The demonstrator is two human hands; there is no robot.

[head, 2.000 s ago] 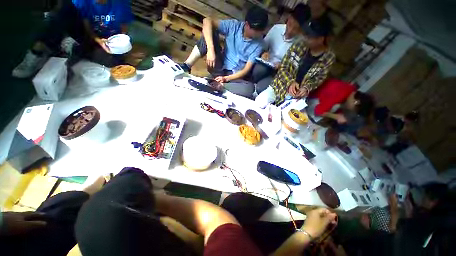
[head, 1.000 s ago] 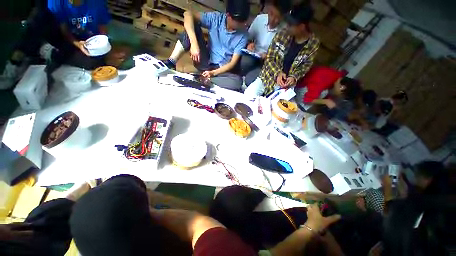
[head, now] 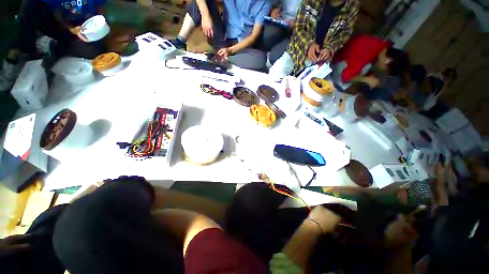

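Note:
Bare arms and a black rounded shape cross the bottom edge; I cannot tell which hand, if any, is mine. A hand with a bracelet [head: 324,217] is at the lower right, and thin red and yellow wires [head: 280,188] run from the table towards it; its fingers are in shadow. An open tray [head: 175,140] holds dark, red and yellow cables [head: 147,138]. A round white tub [head: 202,143] stands right of it. A glossy black mirror-shaped device [head: 299,154] lies further right. A maroon sleeve [head: 222,252] is at the bottom.
The white table [head: 107,174] also bears a white carton [head: 20,134], a dark bowl [head: 59,129], an orange round tub [head: 262,114], a dark round lid [head: 358,173] and a printed box [head: 395,173]. Several people sit around it. Another hand [head: 400,231] is at the lower right.
The view has shifted, cutting off heads at the top. The braceleted hand has moved up and left in the picture. Another hand shows more clearly at its right.

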